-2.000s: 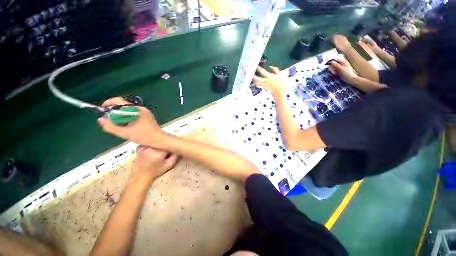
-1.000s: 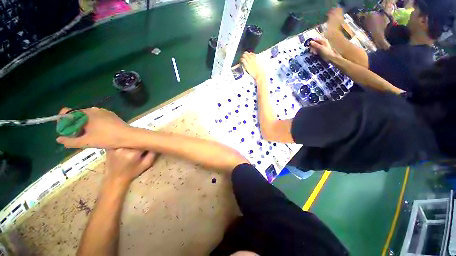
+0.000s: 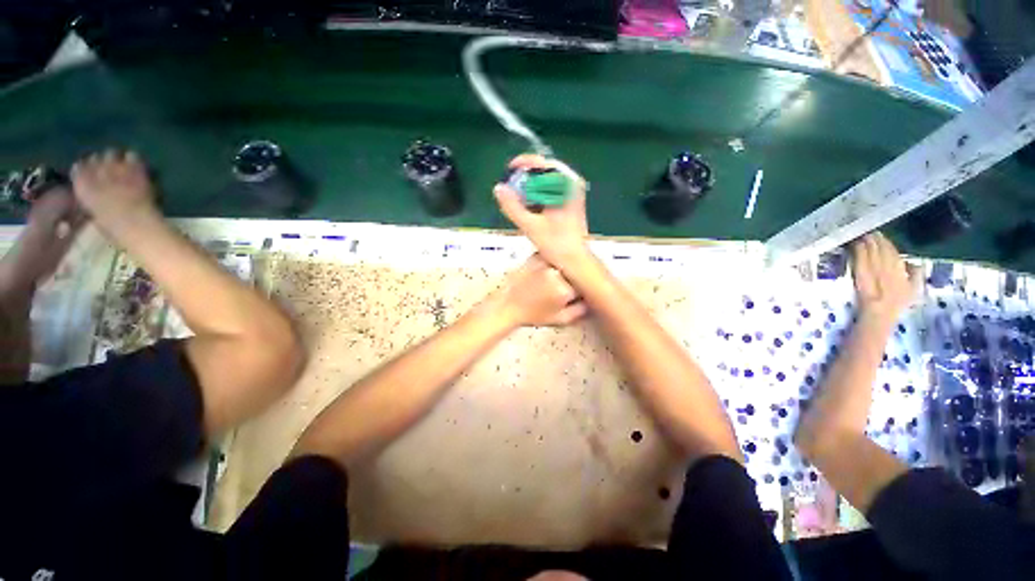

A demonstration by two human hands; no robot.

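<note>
My right hand (image 3: 558, 221) is closed around the power screwdriver, whose green rear cap (image 3: 547, 188) faces up, over the near part of the green conveyor belt (image 3: 329, 97). Its tip is hidden. A whitish cable (image 3: 490, 91) curves away from it. My left hand (image 3: 543, 293) is curled beneath my right wrist at the board's far edge; whether it holds anything cannot be told. Black cylindrical units stand upright on the belt: one left of the tool (image 3: 429, 165), one farther left (image 3: 259, 161) and one to the right (image 3: 689, 176). Dark screws are scattered on the brown board (image 3: 488, 431).
A white slanted post (image 3: 908, 170) rises at the right. Neighbours' arms reach in at left (image 3: 227, 284) and right (image 3: 846, 375). A dotted white sheet (image 3: 749, 363) and a clear tray of black parts (image 3: 976, 397) lie right.
The view has swung left, bringing the left neighbour and more belt units into sight. My right hand still holds the screwdriver, and my left hand stays at my right wrist.
</note>
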